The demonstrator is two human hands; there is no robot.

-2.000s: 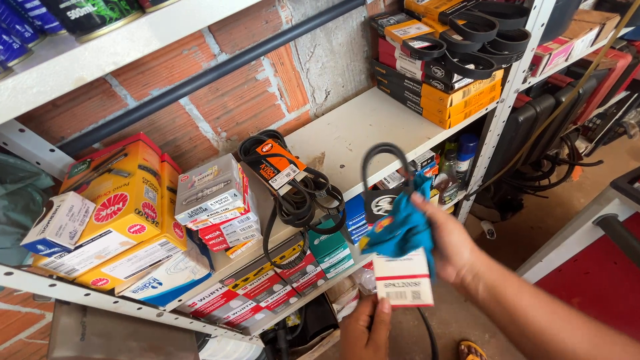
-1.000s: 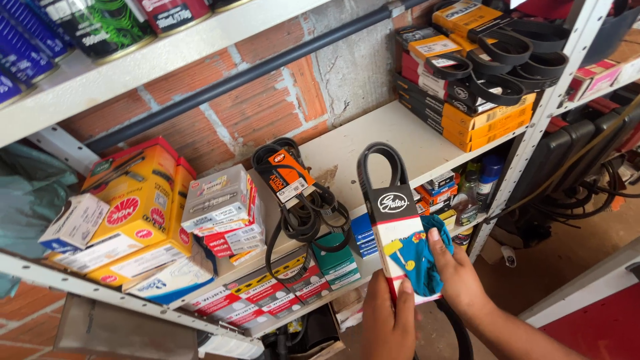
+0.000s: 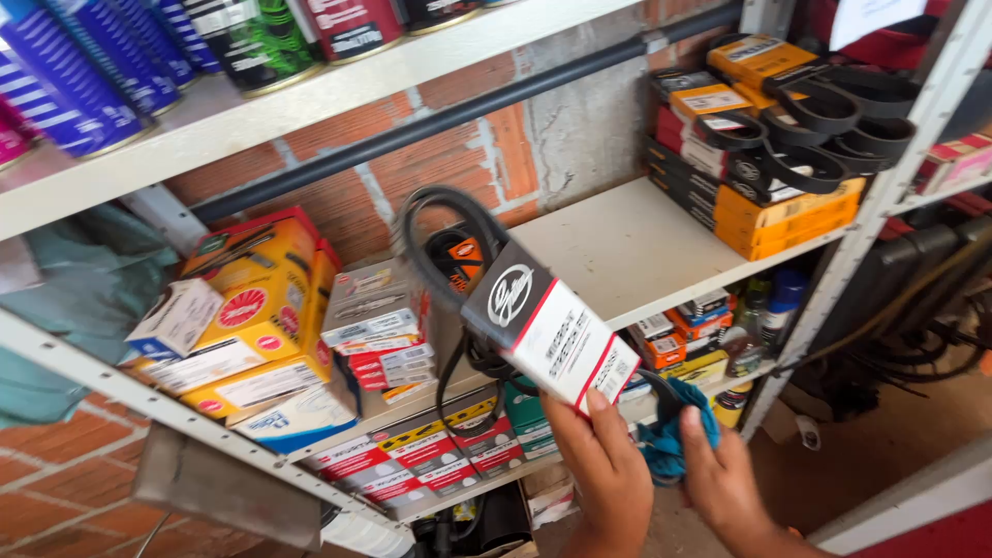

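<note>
A black ribbed rubber belt [image 3: 448,203] in a Gates cardboard sleeve [image 3: 556,338] is held up in front of the shelf. My left hand [image 3: 603,473] grips the sleeve's lower end, thumb and fingers on its white part. To its right, my right hand [image 3: 717,473] pinches a teal cloth [image 3: 673,434] around the belt's lower part, which leaves the sleeve's lower end. Behind the held belt, another bundle of black belts with an orange sleeve [image 3: 465,260] lies on the middle shelf, partly hidden.
Yellow NGK boxes [image 3: 252,310] and smaller stacked boxes [image 3: 380,310] stand left on the middle shelf [image 3: 612,240]. Black belts lie on orange and black boxes [image 3: 783,209] at the right. Spray cans [image 3: 248,39] stand above; Würth boxes [image 3: 422,465] sit below. A metal upright [image 3: 868,194] rises at the right.
The sleeved belt has tilted, its looped top now leaning left over the belt bundle. The teal cloth has moved from the sleeve's face to the belt's lower part.
</note>
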